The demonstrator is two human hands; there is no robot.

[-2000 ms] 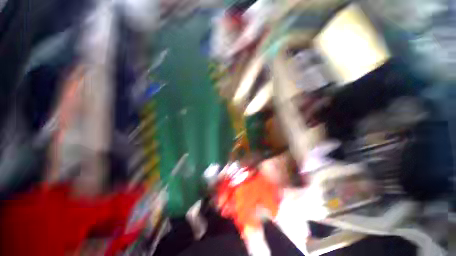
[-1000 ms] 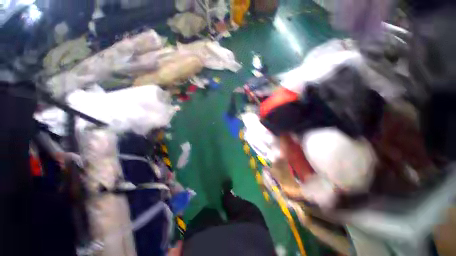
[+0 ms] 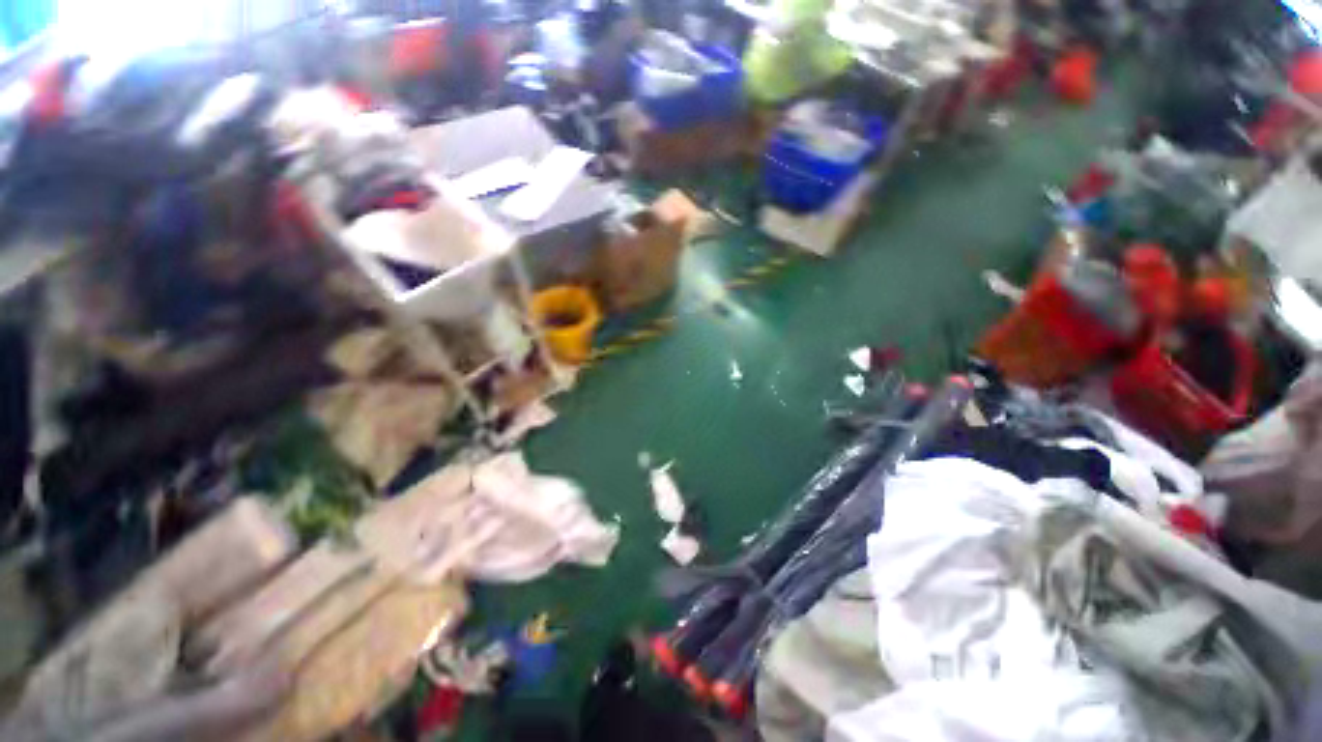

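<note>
Neither of my hands shows in the picture. Nearest in front of me on the right lies a large heap of white and grey cloth or sacks point(image 3: 957, 609). Beside it lie long dark plastic-wrapped rolls point(image 3: 826, 536) with orange-red ends. At the lower left, pale wrapped fabric rolls point(image 3: 312, 616) lie side by side, with a crumpled pale sheet at their far end. The picture is blurred, so fine detail cannot be told.
A green floor aisle point(image 3: 638, 435) runs away to the upper right. White scraps point(image 3: 668, 500) lie on it. A yellow bucket point(image 3: 566, 321), a cardboard box point(image 3: 645, 249) and a blue basket point(image 3: 824, 160) stand along its left. Red baskets point(image 3: 1051, 331) stand on the right.
The view has swung and moved along the aisle. Boxes, baskets and the yellow bucket have come into view; my dark clothing at the bottom centre has mostly left it.
</note>
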